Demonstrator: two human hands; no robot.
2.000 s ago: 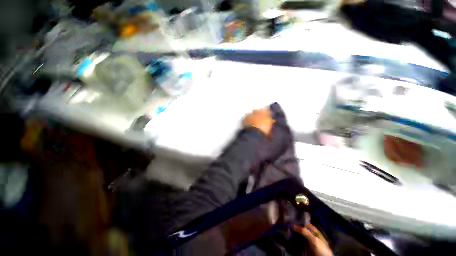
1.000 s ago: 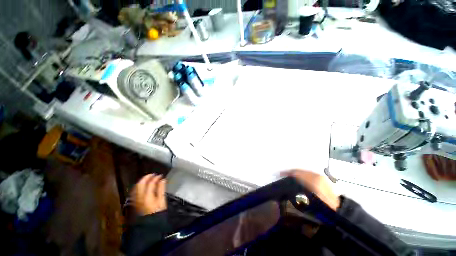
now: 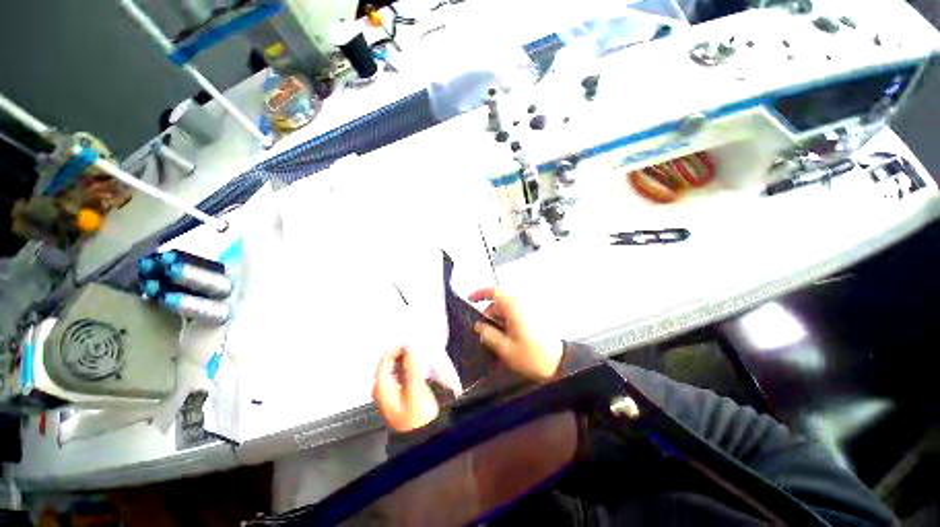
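Observation:
A dark fabric piece (image 3: 471, 348) hangs over the front edge of the white table, left of and below the needle area. My right hand (image 3: 521, 338) holds its right side between thumb and fingers. My left hand (image 3: 405, 391) is at its left side, fingers curled beside a pale patch; whether it grips anything is unclear. The white sewing machine (image 3: 577, 129) stands beyond my right hand, its presser foot and needle area (image 3: 538, 221) away from the fabric. Black thread snips (image 3: 649, 237) lie on the table to the right. Scissors with red-orange handles (image 3: 670, 177) lie under the machine arm.
Blue-grey thread cones (image 3: 191, 286) and a beige machine part with a round vent (image 3: 103, 350) are at left. A dark striped cloth strip (image 3: 350, 134) runs behind the white surface. Small metal tools (image 3: 825, 170) lie at the right table end. White stand poles rise at upper left.
The view has turned toward the machine. Both hands, apart and without visible fabric one second ago, are now close together at the dark piece, with my right hand holding it.

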